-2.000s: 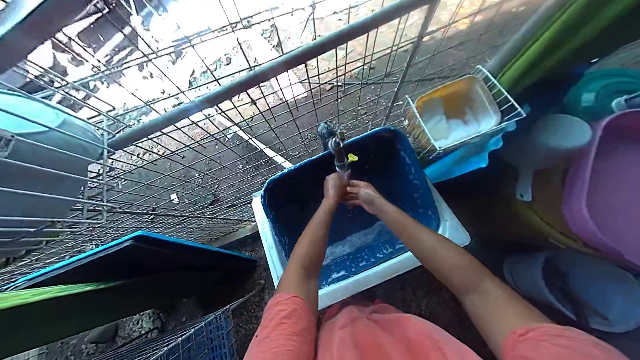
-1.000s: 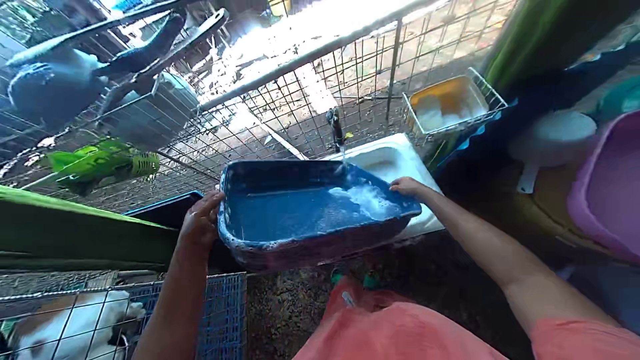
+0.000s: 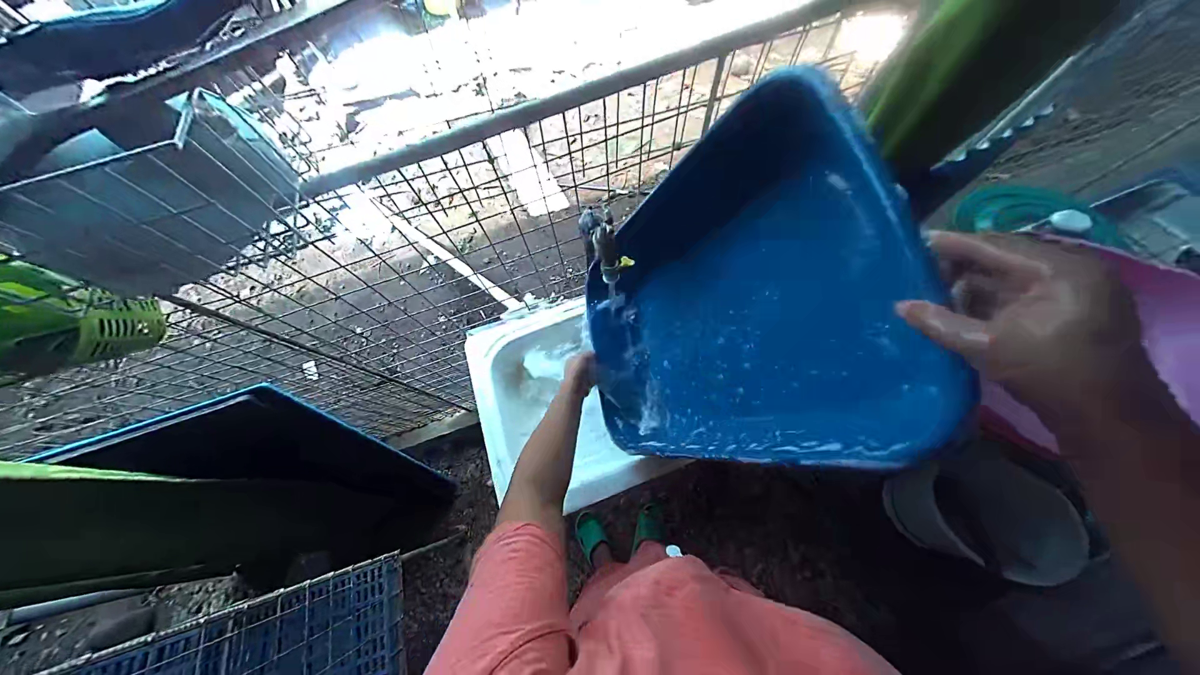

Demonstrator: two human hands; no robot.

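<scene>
A blue plastic basin (image 3: 769, 300) is tilted up on its side over a white sink (image 3: 506, 375). My left hand (image 3: 579, 375) grips its lower left edge. My right hand (image 3: 1022, 300) is at the right rim, the thumb over the edge and the other fingers partly hidden or blurred. Water runs from a metal faucet (image 3: 607, 253) with a yellow handle into the basin's left end, and foam and drops cling to the blue inside.
A wire mesh fence (image 3: 394, 272) with a metal rail runs behind the sink. A pink basin (image 3: 1162, 309) and a grey bucket (image 3: 984, 516) are at the right. A dark panel with a blue edge (image 3: 253, 450) leans at the left, above a blue crate (image 3: 281, 619).
The blue basin, held low and nearly level a second ago with water and foam in it, has been tipped up with its right end raised. Much of the white sink's left side now shows.
</scene>
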